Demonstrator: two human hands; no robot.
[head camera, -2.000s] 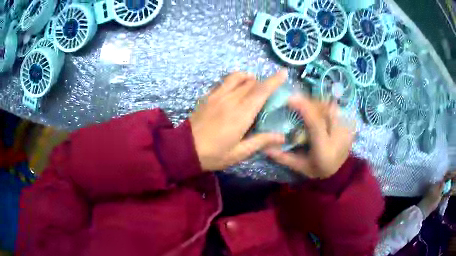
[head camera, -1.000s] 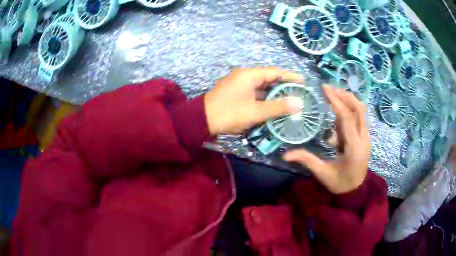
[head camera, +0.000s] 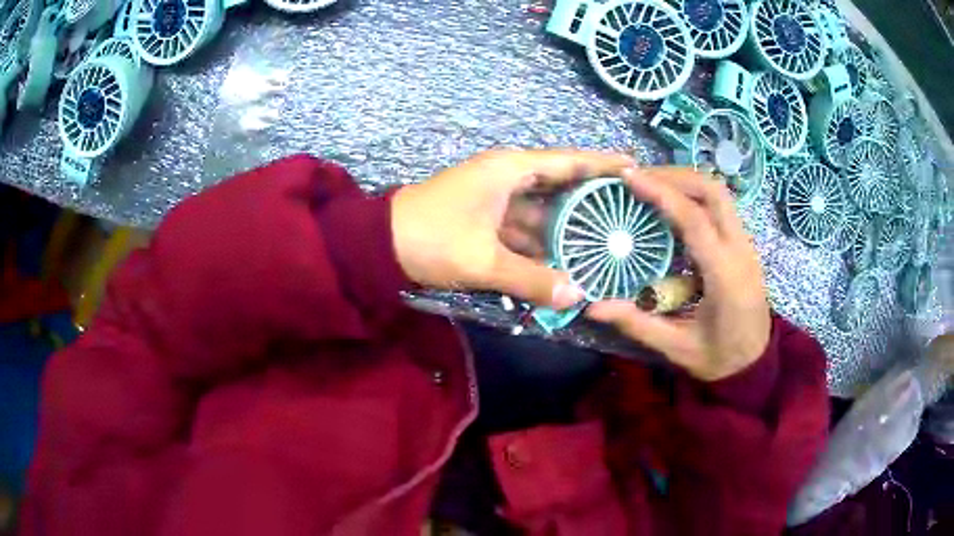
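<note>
A mint-green fan head with a spoked grille and plain pale centre (head camera: 614, 243) is held between both hands near the bench's front edge. Its short neck (head camera: 558, 316) points down-left toward me. My left hand (head camera: 476, 225) grips the head's left side, thumb at the lower rim by the neck. My right hand (head camera: 722, 277) has fingertips at the upper right rim and thumb at the lower rim. A tan, rounded tool handle (head camera: 669, 294) sits within my right hand, beside the fan head. Its tip is hidden.
The silver textured bench (head camera: 418, 94) curves around. Spoked fans with blue centres (head camera: 640, 46) crowd the upper right, beside an open fan head (head camera: 729, 152) and plain green grilles (head camera: 817, 203). More fans (head camera: 96, 103) lie upper left. Another person's sleeve (head camera: 868, 445) is lower right.
My right hand has closed in on the fan head's right side. My left thumb has moved from the grille's centre to its lower rim. The other person's sleeve has shifted slightly.
</note>
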